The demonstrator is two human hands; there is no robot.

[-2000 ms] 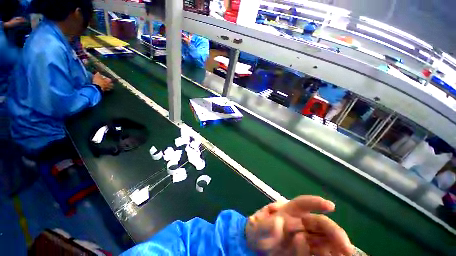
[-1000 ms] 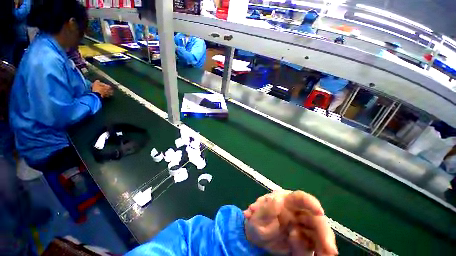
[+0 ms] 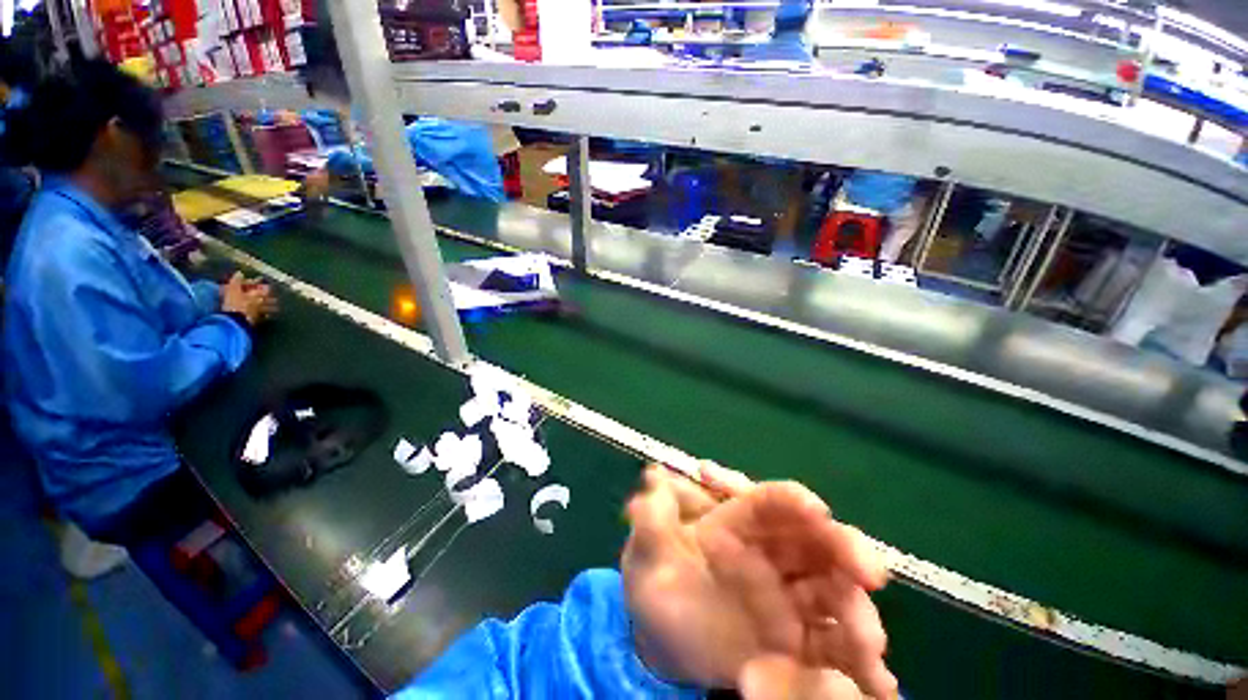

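My left hand, bare with a blue sleeve, is at the lower middle, above the bench edge. It is cupped, with fingers up and to the right, and nothing shows in it. My right hand overlaps it on the right, palm to palm. Its wrist is cut off by the lower edge, its fingers are partly hidden, and I cannot tell whether it holds anything. Curled white paper scraps lie heaped on the dark green bench left of my hands. One white piece lies nearer the bench edge beside clear shiny strips.
A black round object lies left of the scraps. A pale rail separates bench and green conveyor. A white-topped box is on the conveyor behind the grey post. A worker in blue sits at the left.
The view has turned right and the scene has shifted left. The box on the conveyor has moved left, partly behind the post. My hands have changed pose against each other and stay together.
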